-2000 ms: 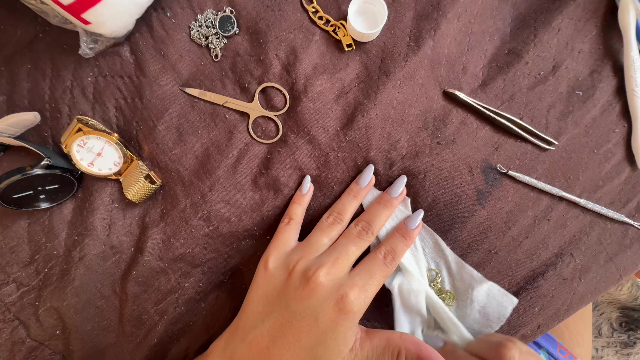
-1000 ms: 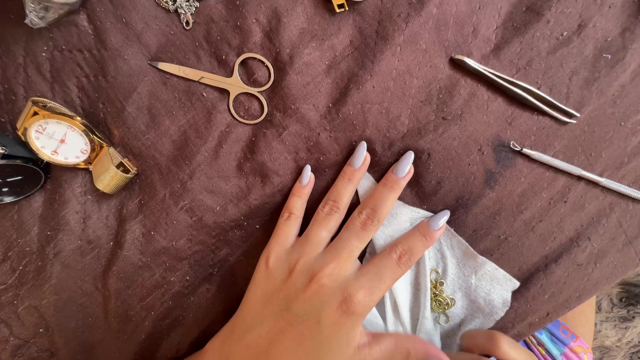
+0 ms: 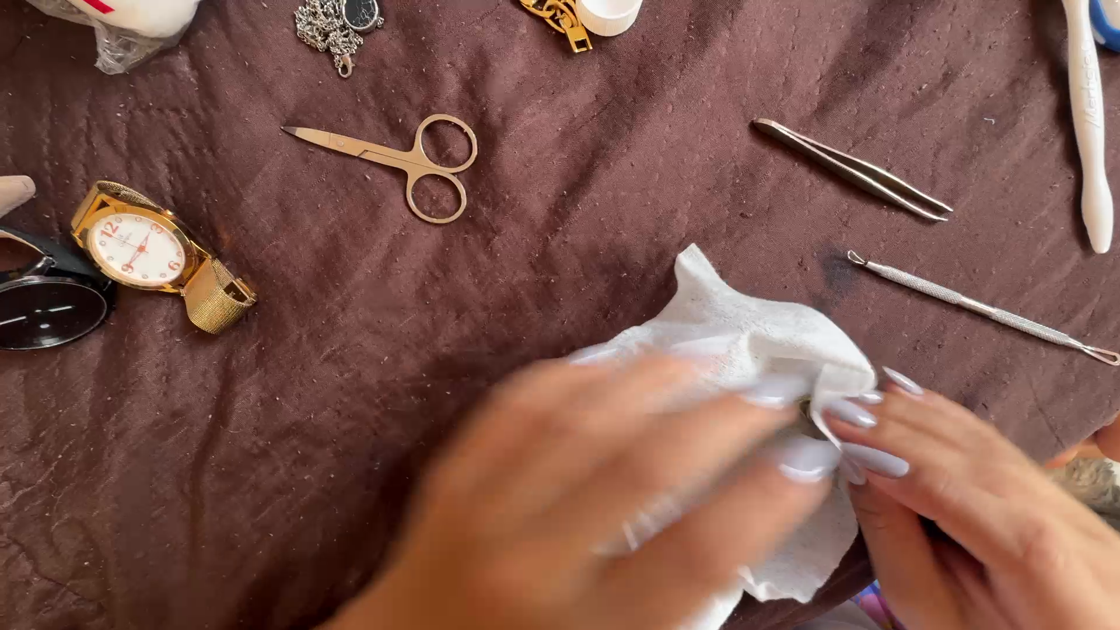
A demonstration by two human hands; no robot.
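Note:
My right hand (image 3: pixel 971 490) pinches the right edge of a white cloth or wipe (image 3: pixel 744 328) between its fingertips and thumb. Over the cloth's middle lies my left hand (image 3: pixel 595 490), blurred, its fingers pointing right and spread a little; whether it grips the cloth is unclear. Between the hands the cloth is bunched and folded. A small bit of gold-coloured metal (image 3: pixel 808 416) peeks out of a fold beside my right fingertips; the rest of it is hidden.
Small scissors (image 3: pixel 407 162), a gold watch (image 3: pixel 140 249) and sunglasses (image 3: pixel 52 311) lie left on the brown fabric (image 3: pixel 306 437). Tweezers (image 3: pixel 849 171), a double-ended metal loop tool (image 3: pixel 971 302) and a white handle (image 3: pixel 1089 131) lie right. A silver chain (image 3: pixel 328 31), gold chain (image 3: pixel 556 17) and white cap (image 3: pixel 610 10) are on top.
The cloth, spread with a gold chain lying on it a second ago, is now lifted and folded, the chain mostly covered. My right hand has come further into view and taken the cloth's edge.

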